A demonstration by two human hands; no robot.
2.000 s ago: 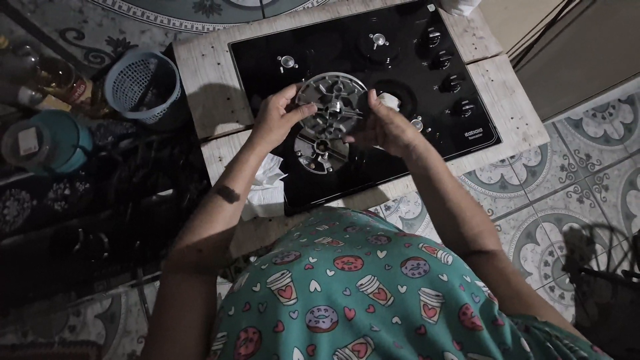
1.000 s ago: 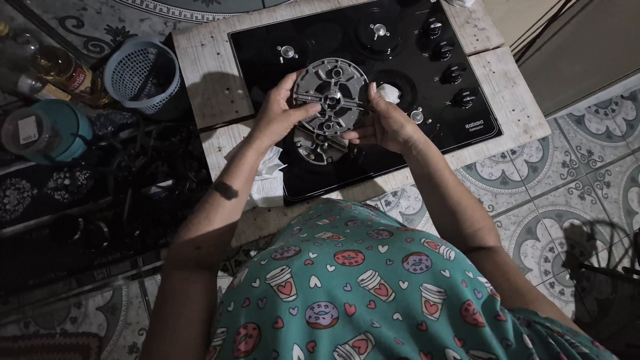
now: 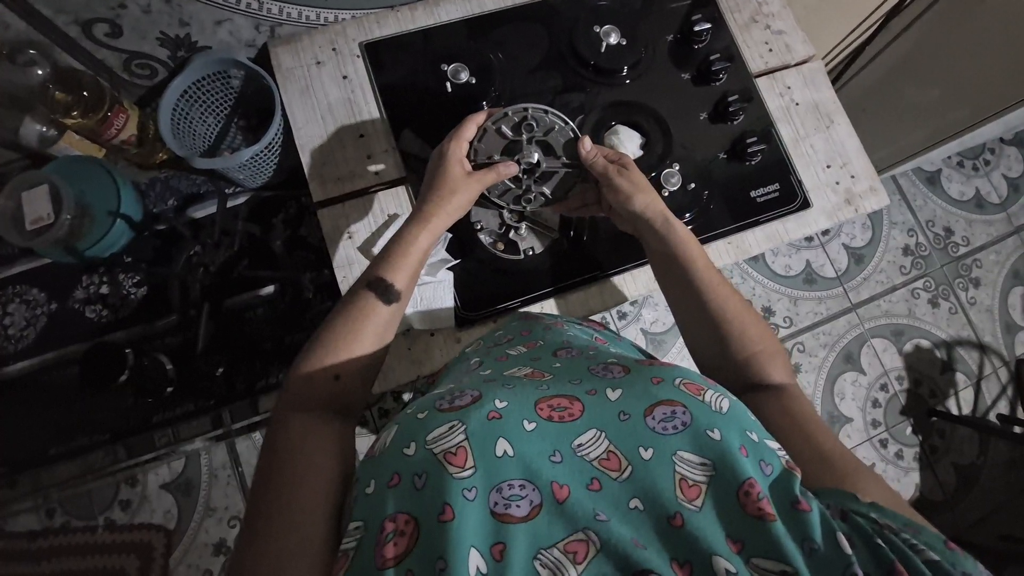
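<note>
Over the black glass cooktop [image 3: 576, 264], my left hand [image 3: 464, 172] and my right hand [image 3: 614, 186] hold a round grey metal burner part [image 3: 552, 132] by its opposite sides. My left thumb lies across its face near the centre; my right thumb is at its right rim. Partly under it, a second round metal burner part [image 3: 508, 244] is at the cooktop's left burner. A crumpled white paper or cloth [image 3: 623, 141] lies on the dark burner recess beside my right hand. Small metal burner fittings [image 3: 458, 74] show on the glass.
Control knobs [image 3: 732, 108] line the cooktop's right side. Wooden boards [image 3: 328, 120] surround it, with white paper towels [image 3: 428, 296] by my left forearm. To the left are a blue plastic basket [image 3: 216, 120], a bottle [image 3: 120, 120], a teal container [image 3: 100, 208] and a dark stove [image 3: 184, 320].
The burner part in my hands has been turned or tilted slightly. Both hands remain at its sides, in nearly the same place over the cooktop.
</note>
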